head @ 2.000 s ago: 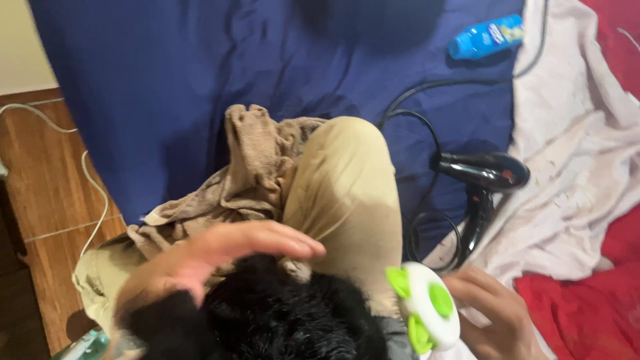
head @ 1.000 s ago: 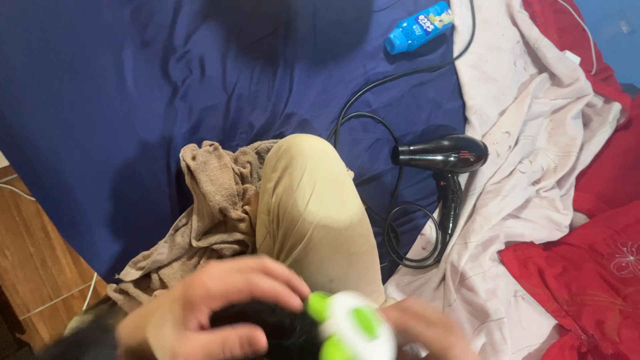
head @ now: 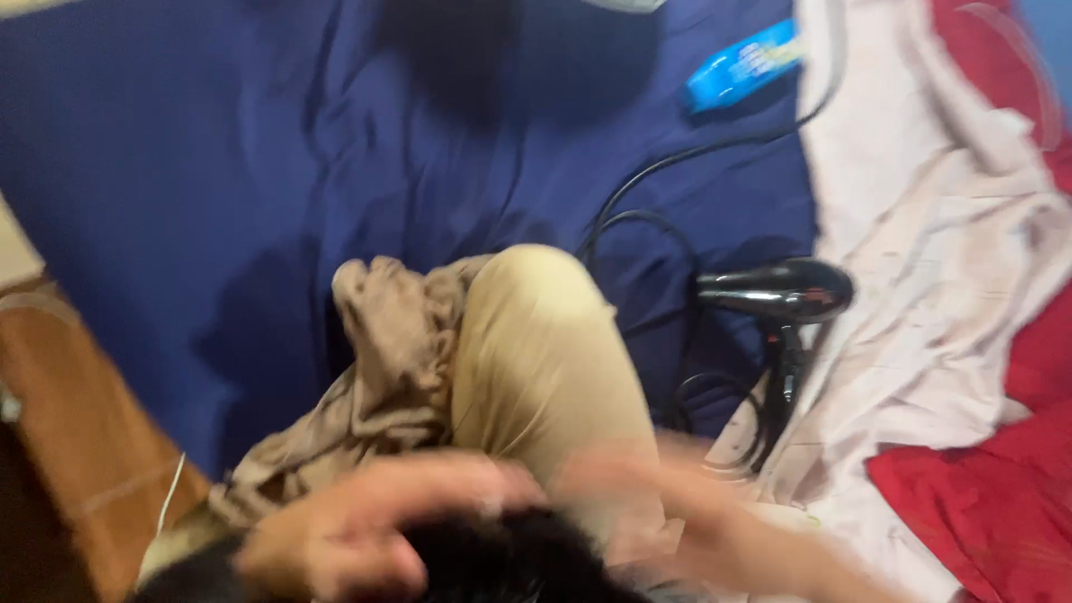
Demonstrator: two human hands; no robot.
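Note:
Black fur or hair [head: 502, 557], whose nature I cannot tell, lies in my lap at the bottom of the head view. My left hand [head: 360, 519] curves over its left side, thumb and fingers apart. Blurred by motion, my right hand [head: 695, 519] is at its right edge, and whether it holds anything is unclear. The white and green tool is not visible. Beyond the hands rises my knee in beige trousers [head: 553, 360], with a crumpled brown towel [head: 394, 343] against its left side.
Right of the knee, a black hair dryer [head: 779, 291] lies with its cord looped on a blue sheet [head: 251, 151]. A blue bottle [head: 741, 67] rests farther back. Pale pink cloth [head: 904, 276] and red fabric [head: 988, 502] spread at the right; a tiled floor [head: 92, 394] shows at the left.
The white and green tool, seen by my right hand in both earlier frames, is out of sight. My right hand now reaches over the lap beside my left hand.

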